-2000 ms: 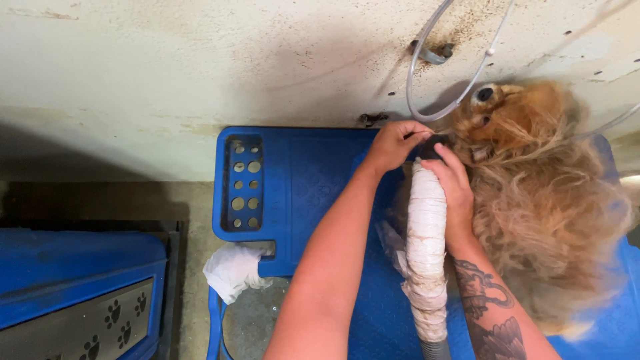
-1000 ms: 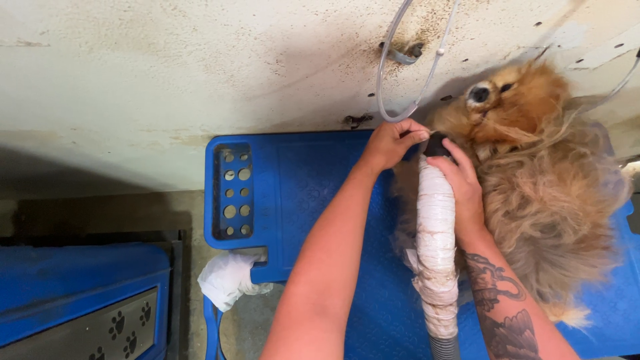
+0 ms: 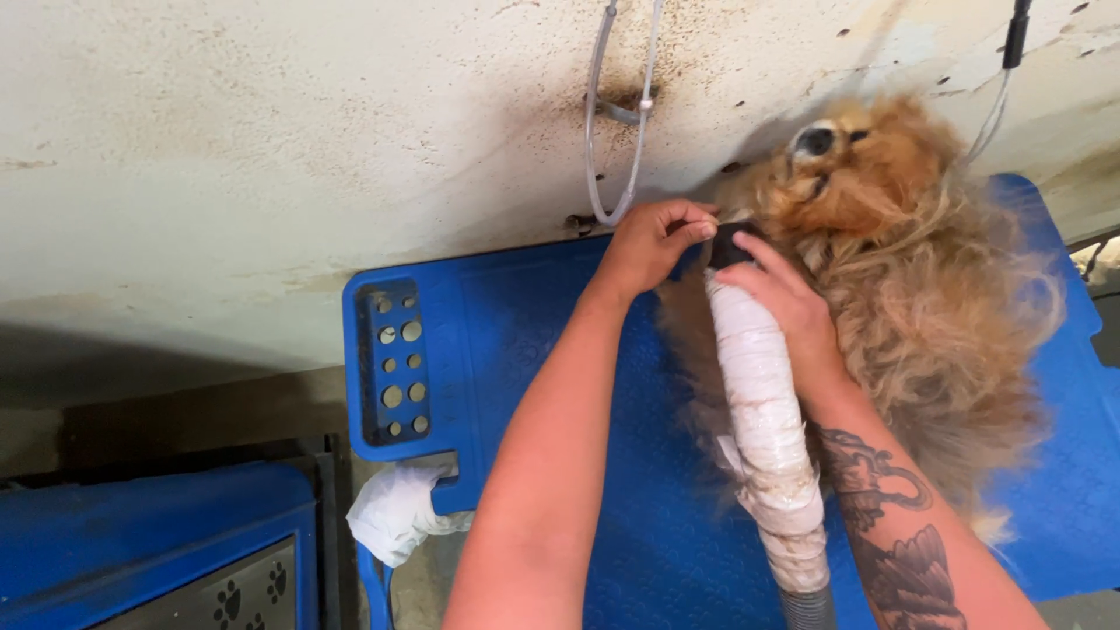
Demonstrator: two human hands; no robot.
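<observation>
A long-haired tan dog is on a blue plastic grooming table, its head up by the wall and its coat blown about. My right hand grips the black nozzle of a dryer hose wrapped in white tape, against the dog's front. Left of the nozzle, my left hand has thumb and forefinger pinched together at the dog's fur; a light strand seems to be between them, most likely a lock of hair. The nozzle's mouth is hidden in the fur.
A stained wall runs behind the table, with a clear tube loop hanging from a metal bracket. A white cloth or bag hangs at the table's left corner. At lower left stands a blue unit with a paw-print panel.
The dog's head has tipped further up and back toward the wall than two seconds ago. Both hands stay close together at the nozzle. The view has shifted somewhat.
</observation>
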